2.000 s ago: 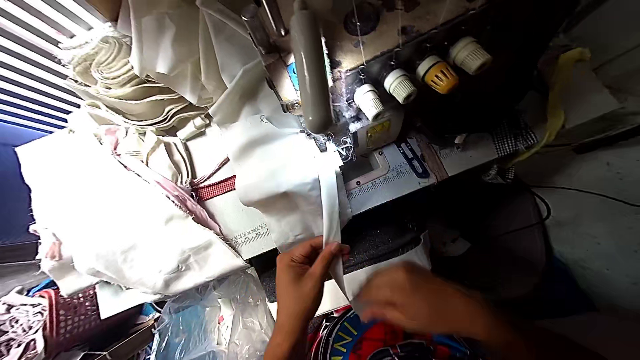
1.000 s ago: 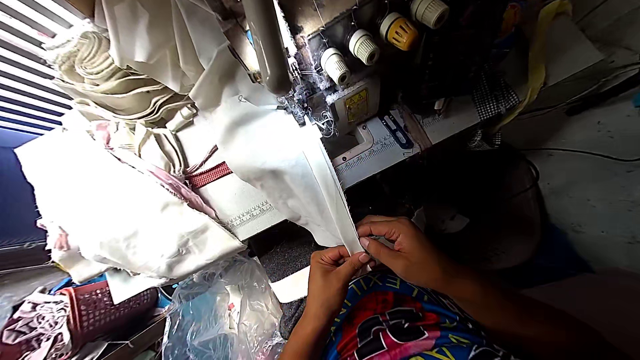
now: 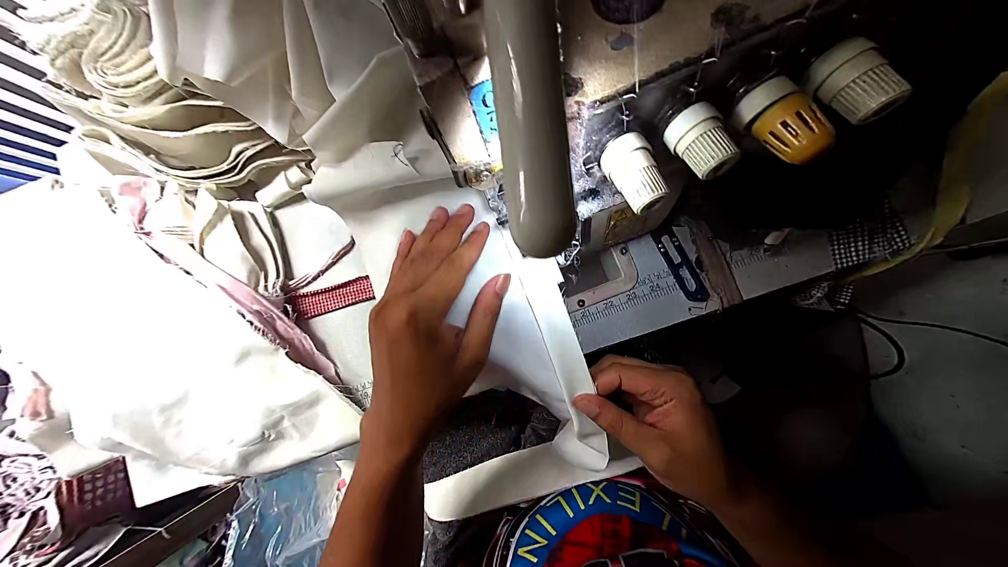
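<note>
My left hand [image 3: 429, 315] lies flat, fingers a little apart, on a white fabric panel [image 3: 512, 331] beside the sewing machine's head [image 3: 539, 142]. With thumb and fingertips, my right hand [image 3: 654, 413] pinches the edge of a white fabric strip [image 3: 563, 339] that runs along the panel's right side up to the machine. The strip's lower part folds over and trails leftward across my lap. The needle and presser foot are hidden behind the grey machine arm. White and yellow tension dials [image 3: 791, 126] line the machine's front.
Stacked cream fabric pieces [image 3: 126, 94] and a large white cloth [image 3: 181, 346] cover the left side. A red checked strip [image 3: 331, 298] lies between them and the panel. A clear plastic bag [image 3: 283, 504] is at lower left. The table edge, with a printed ruler [image 3: 630, 303], runs right.
My left hand has moved from the strip's lower end up onto the panel. My right hand remains at the strip's edge. The view is now much closer to the machine.
</note>
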